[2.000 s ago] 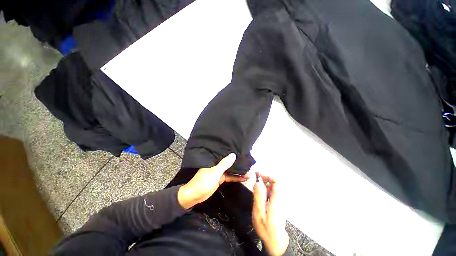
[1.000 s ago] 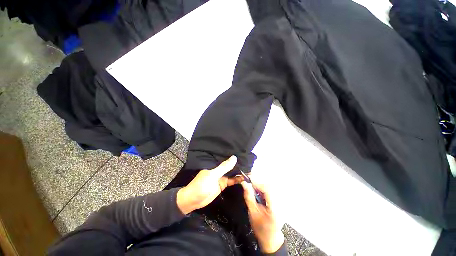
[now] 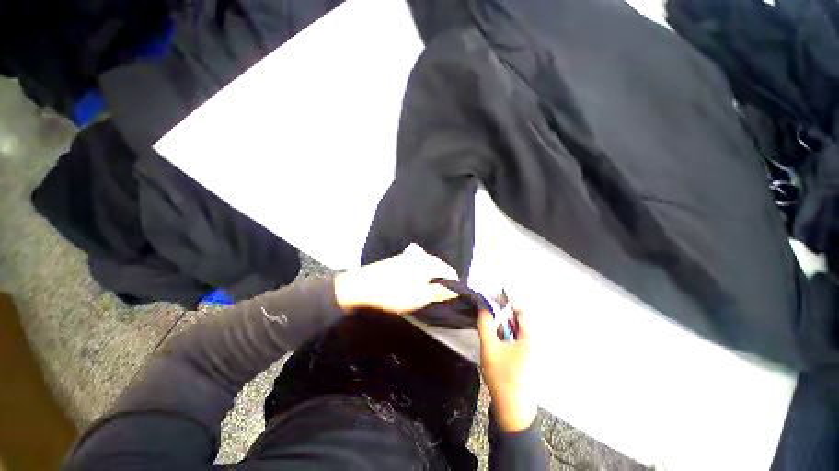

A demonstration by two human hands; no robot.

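A large dark jacket (image 3: pixel 635 175) lies over the white table (image 3: pixel 285 129). Its sleeve (image 3: pixel 428 202) hangs toward me to the table's near edge. My left hand (image 3: pixel 400 281) grips the cuff (image 3: pixel 446 308) from the left, with thumb and fingers at its edge. My right hand (image 3: pixel 506 359) is just right of the cuff and holds the thread snips (image 3: pixel 500 317), whose purple-blue and pinkish handle shows between the fingers. The snips' tips are at or beside the cuff edge; exact contact and any thread are too small to tell.
Dark garments (image 3: pixel 175 212) hang and lie left of the table, with bits of blue beneath. Another dark heap (image 3: pixel 782 120) with pale cord lies at the right. A brown box-like object (image 3: pixel 32 396) stands on the speckled floor at the lower left. Pale threads cling to my dark clothes.
My left hand has moved up and turned, lifting and twisting the cuff edge toward the right. My right hand has shifted right, with the snips now more upright. The view has shifted slightly.
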